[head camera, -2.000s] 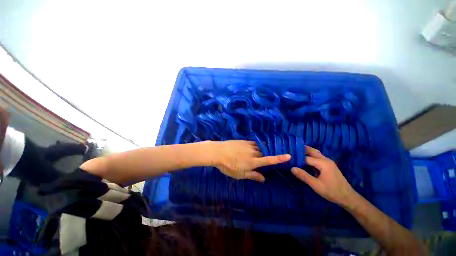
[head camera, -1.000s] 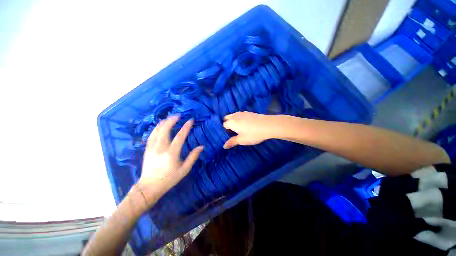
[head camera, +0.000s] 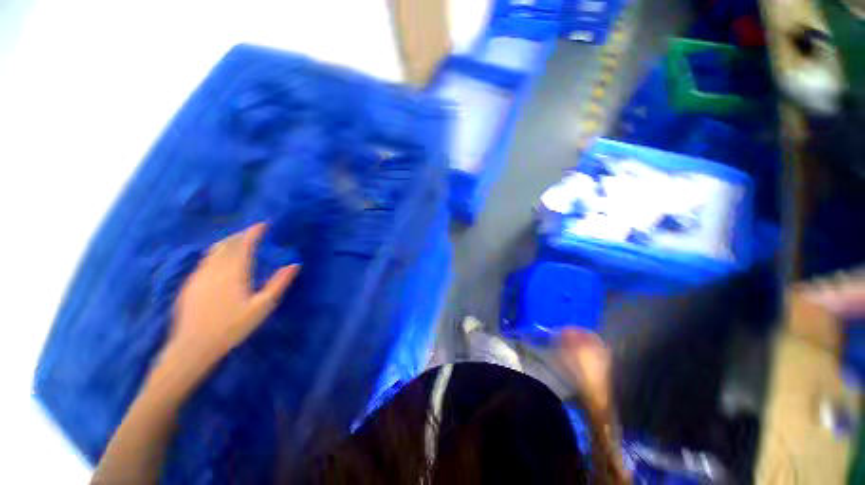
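A large blue crate (head camera: 365, 80) fills the left of the view, tilted and blurred. Blue flexible parts (head camera: 256, 114) lie heaped and in rows inside it. My left hand (head camera: 220, 296) is over the parts with thumb and fingers apart; it does not visibly grip any part. My right hand (head camera: 583, 358) is outside the crate, low right of centre, small and strongly blurred. Whether it holds anything cannot be told.
A blue tote with a white sheet and small dark bits (head camera: 654, 204) stands right of centre. A blue stool-like object (head camera: 560, 296) is near my right hand. Blue crates (head camera: 484, 104) stand behind. A brown bench edge (head camera: 795, 417) and a blurred skin-coloured arm (head camera: 835, 296) are at far right.
The view has swung right, so the crate now lies further left. My right hand has left the crate's parts and moved out to the right. My left hand stays over the crate.
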